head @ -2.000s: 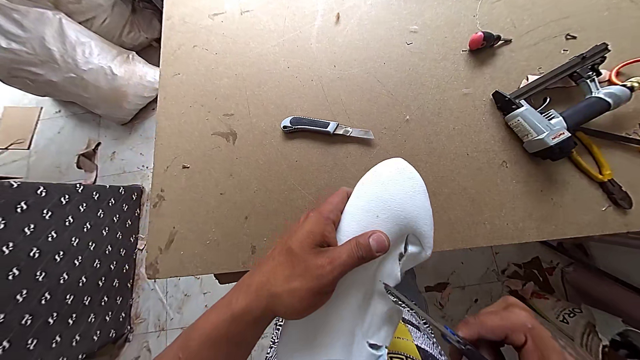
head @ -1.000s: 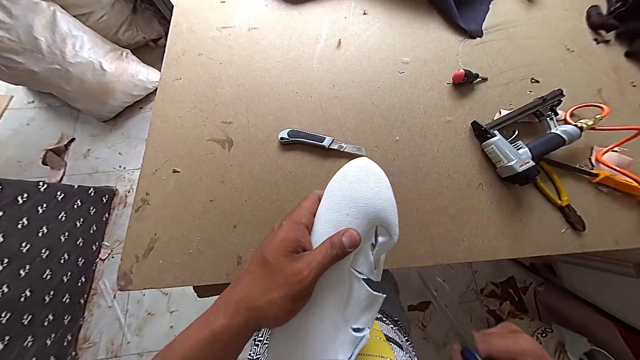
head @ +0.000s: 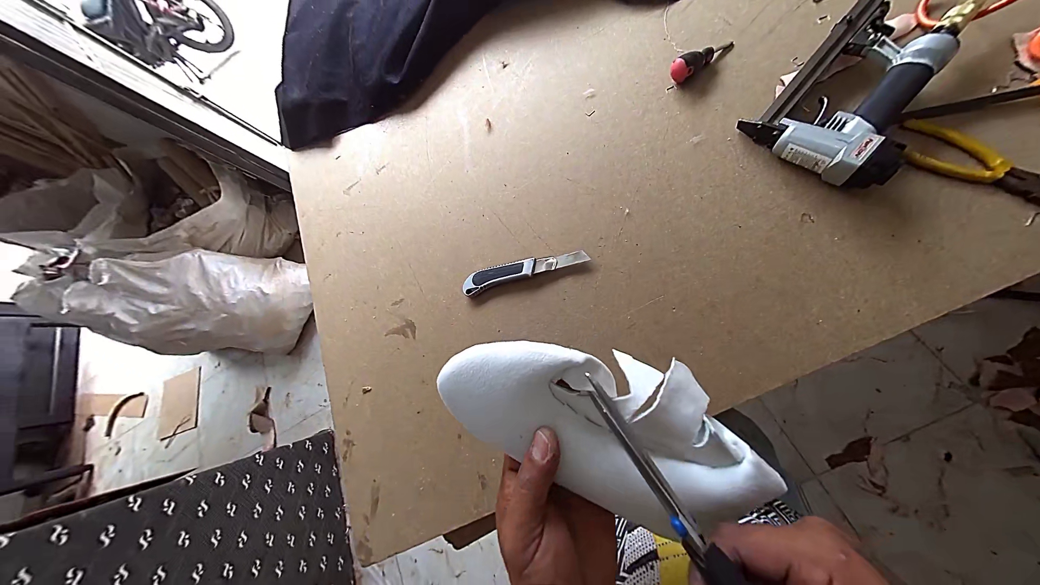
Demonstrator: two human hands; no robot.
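Observation:
My left hand (head: pixel 540 512) grips a rounded, padded piece covered in white leather-like material (head: pixel 512 390) from below, its thumb on the near face. Loose flaps of the white covering stand up along the far edge, beside a slit. My right hand (head: pixel 796 552), at the lower edge, holds scissors (head: pixel 642 463) with dark handles and a blue pivot. Their blades lie across the white piece, with the tips at the slit; whether they are parted cannot be told. Beyond the piece, a utility knife (head: pixel 524 272) with its blade out lies on the brown table.
A pneumatic stapler (head: pixel 845 146), yellow-handled pliers (head: pixel 959 154) and a red and black screwdriver (head: pixel 691 67) lie at the table's right. Dark cloth (head: pixel 349 73) covers its far left corner. Patterned dark fabric (head: pixel 195 520) is at lower left, beside the table edge; filled sacks (head: pixel 195 301) stand on the floor.
The white piece has turned from upright to lying slantwise, its rounded end now to the left. My right hand has brought the scissors up onto it. The view has shifted left.

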